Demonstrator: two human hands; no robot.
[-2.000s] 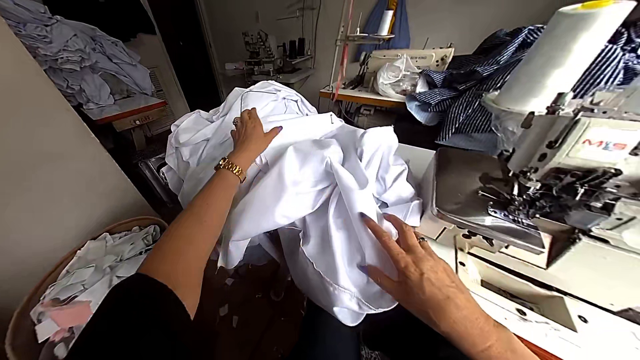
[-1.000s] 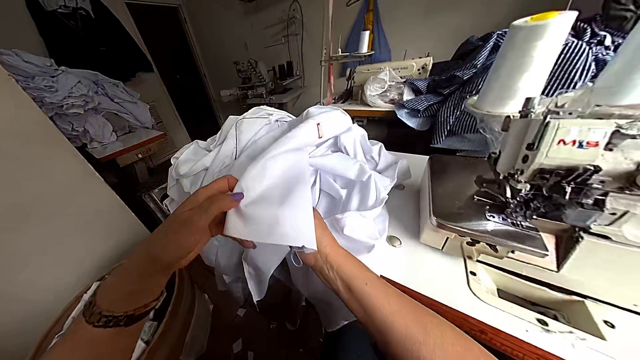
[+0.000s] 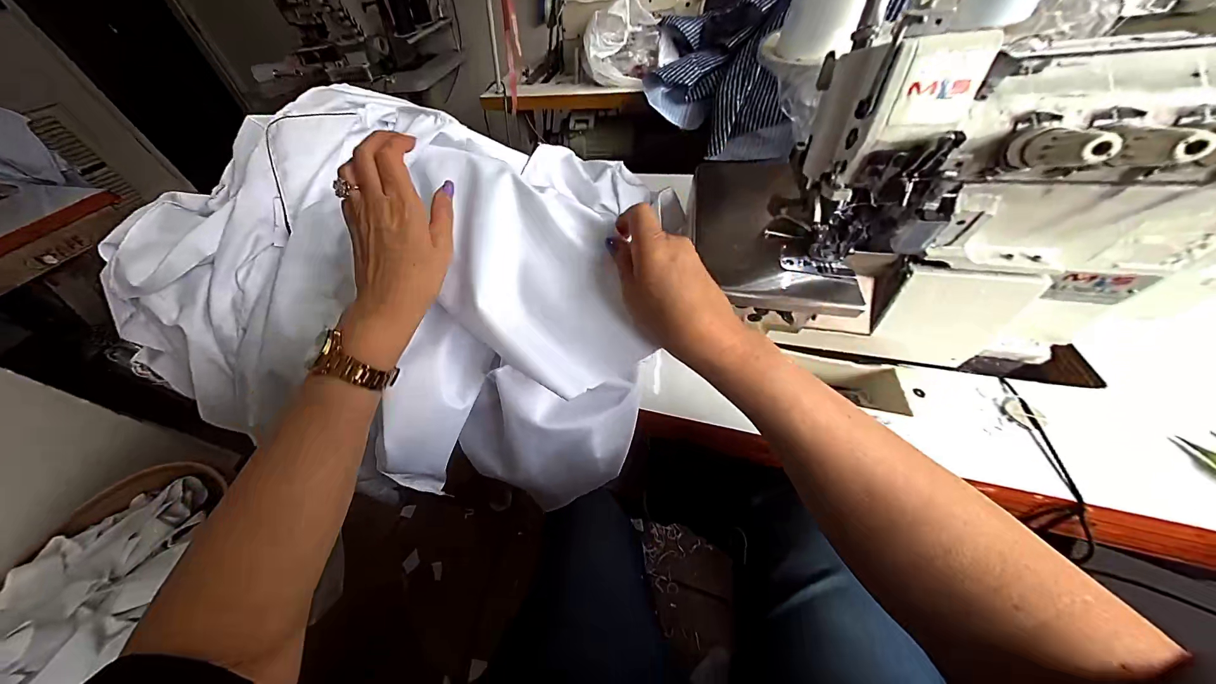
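Note:
A large heap of white fabric [image 3: 532,256] hangs over the left end of the sewing table. My left hand [image 3: 394,228], with a ring and a gold-coloured wristwatch [image 3: 353,362], lies on the heap with its fingers bent; whether it grips the cloth cannot be told. At the heap's right side my right hand [image 3: 665,280] pinches an edge of the white fabric between thumb and fingers. Just right of that hand stands an industrial overlock sewing machine [image 3: 893,190] with a metal plate [image 3: 746,233] at its front.
A basket [image 3: 152,475] of fabric scraps stands on the floor at lower left. Behind are striped blue fabric [image 3: 736,85], a clear plastic bag [image 3: 622,43] and a white thread cone [image 3: 819,24]. A black cord [image 3: 1050,446] hangs over the table's front edge.
My right hand has come out from under the cloth to the heap's right side, near the machine. My left hand has let go of the raised panel and rests on the heap. The view has turned right and down.

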